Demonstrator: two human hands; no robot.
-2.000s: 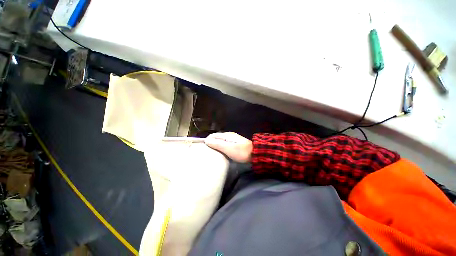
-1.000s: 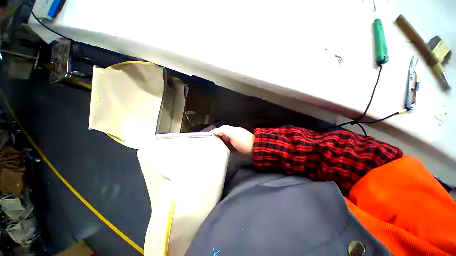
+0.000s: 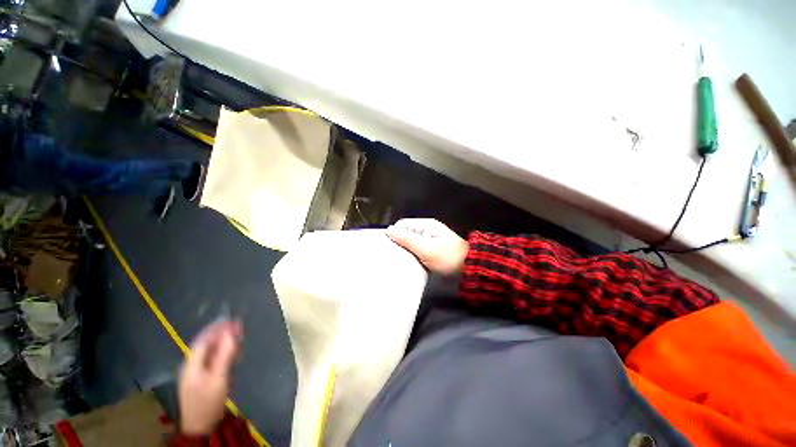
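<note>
A cream handbag body (image 3: 362,288) lies over my lap, with a yellow strip along its lower part. My right hand (image 3: 432,244) grips its upper right corner at the edge. My left hand (image 3: 209,371) is low at the left, away from the bag and strongly blurred. Its finger pose, and whether anything is in it, cannot be made out. A second cream bag body (image 3: 266,175) with yellow edges is beyond the held one, below the table edge.
The white table (image 3: 489,96) runs across the top. On it are a green-handled tool (image 3: 706,118) with a black cord, a slim metal tool (image 3: 753,196) and a brown stick (image 3: 768,118). A person's legs (image 3: 96,166) are at far left. A carton (image 3: 118,423) is at lower left.
My left hand has come into view at lower left. The held bag's upper edge has tilted, and its pale rim band no longer shows. A person's legs have appeared at far left.
</note>
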